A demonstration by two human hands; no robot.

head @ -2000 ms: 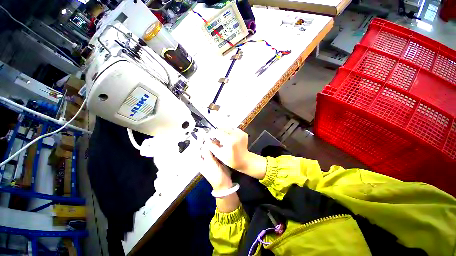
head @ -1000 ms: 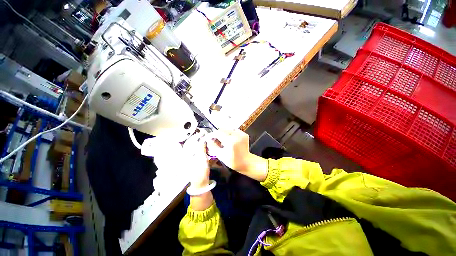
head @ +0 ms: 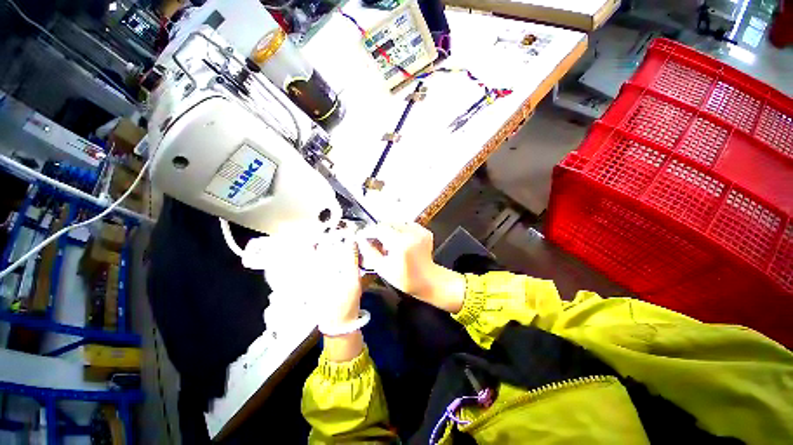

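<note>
The white sewing machine head [head: 239, 169] with its blue JUKI badge leans over the table at the left. My right hand [head: 402, 256] is beside the needle area, fingers bent. My left hand [head: 335, 282], with a white band at the wrist, lies just left of it and is washed out by lamp glare. The fingertips of both hands are close together under the head. Whether they hold cloth cannot be told; needle and clamp are lost in the glare. A black cloth pile [head: 204, 295] hangs over the table's left side.
A dark strip [head: 389, 148] is taped to the white table. Snips [head: 474, 111] lie near its wooden edge. A control panel [head: 396, 48] and a dark cylinder [head: 313, 97] stand behind. A large red crate [head: 678, 182] is at the right.
My left hand and sleeve have moved left, away from my right wrist, mostly in the first second. My right hand has stayed nearly in place beside the needle area.
</note>
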